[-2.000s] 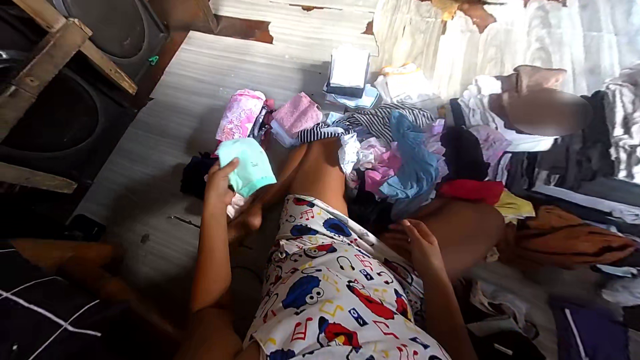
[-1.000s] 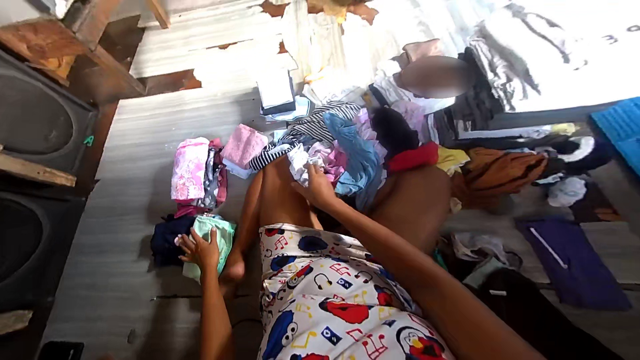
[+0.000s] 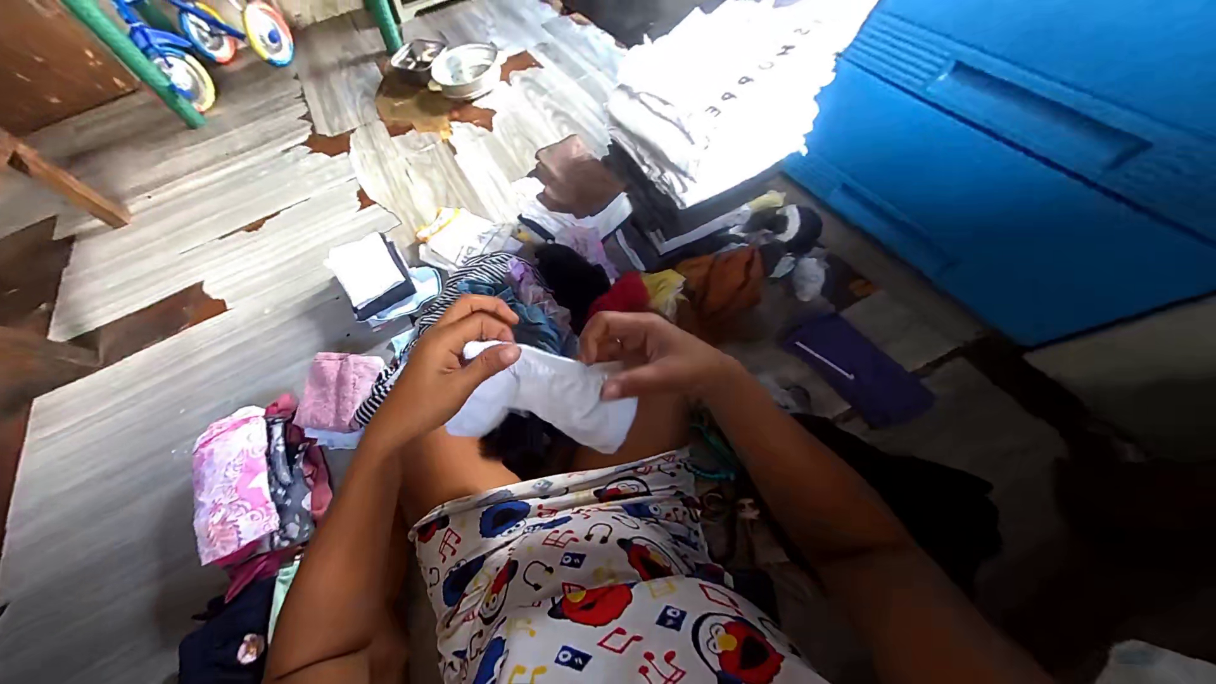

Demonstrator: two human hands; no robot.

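A small white cloth garment [image 3: 560,391] is stretched between my two hands above my lap. My left hand [image 3: 461,366] pinches its upper left edge between thumb and fingers. At its right end, my right hand [image 3: 651,356] grips the upper edge. Just beyond the hands lies a heap of loose clothes, with a black-and-white striped cloth [image 3: 480,275], a black cloth [image 3: 570,275] and a red cloth [image 3: 619,296]. Folded clothes lie left of my left arm: a pink towel-like cloth [image 3: 339,391], a pink patterned piece [image 3: 233,484] and dark blue fabric [image 3: 228,632].
A folded white and dark stack [image 3: 370,275] sits beyond the pink cloth. Blue plastic drawers [image 3: 997,161] stand at right, near a purple cloth [image 3: 860,369] and a brown-orange cloth [image 3: 722,293]. Metal bowls [image 3: 465,71] and a child's bicycle [image 3: 180,57] are farther back; the floor covering is torn.
My left hand has left the mint green cloth by the folded clothes and moved to the white garment. My right hand has lifted from the heap. The view has swung right.
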